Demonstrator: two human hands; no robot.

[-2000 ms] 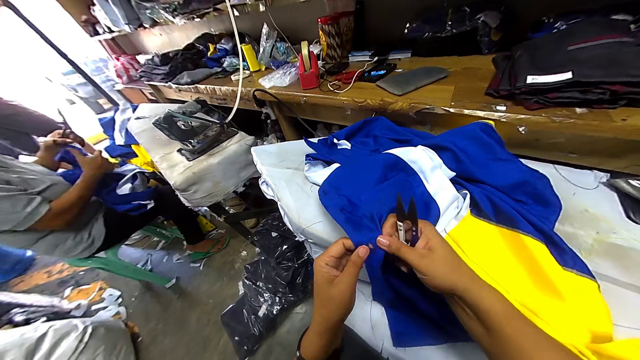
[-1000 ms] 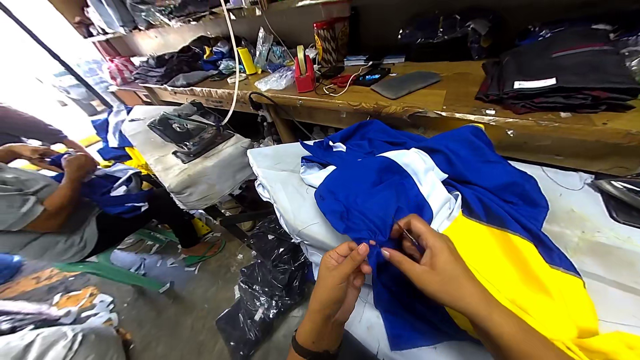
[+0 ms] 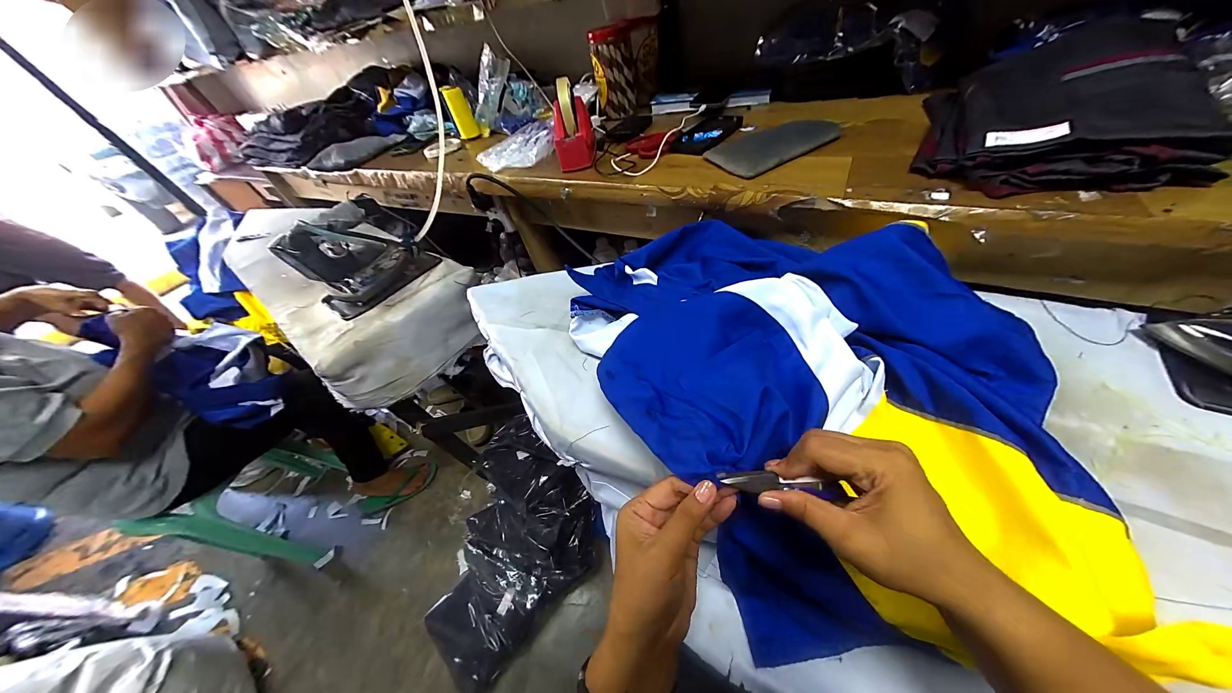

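Observation:
A blue, white and yellow garment point(image 3: 712, 375) lies spread over a padded surface with a pale cover point(image 3: 539, 385). My left hand point(image 3: 669, 529) pinches a bit of its blue cloth between thumb and fingertips. Small thread snips point(image 3: 770, 481) are held in my right hand point(image 3: 857, 500), their blades directed left and almost meeting at the pinched cloth. Both hands are close together over the lower blue part, and the yellow part runs beneath my right forearm.
Behind is a wooden bench point(image 3: 866, 183) with a red tape dispenser point(image 3: 574, 135), a phone point(image 3: 707, 133) and folded dark garments point(image 3: 1078, 106). Irons stand left point(image 3: 356, 255) and right point(image 3: 1198, 351). A seated person point(image 3: 106, 404) handles similar cloth. Black plastic bags point(image 3: 525, 539) lie below.
Two seconds ago the snips pointed upward in my right hand, their blades apart. Now they point left toward my left fingertips, with the blades nearly together.

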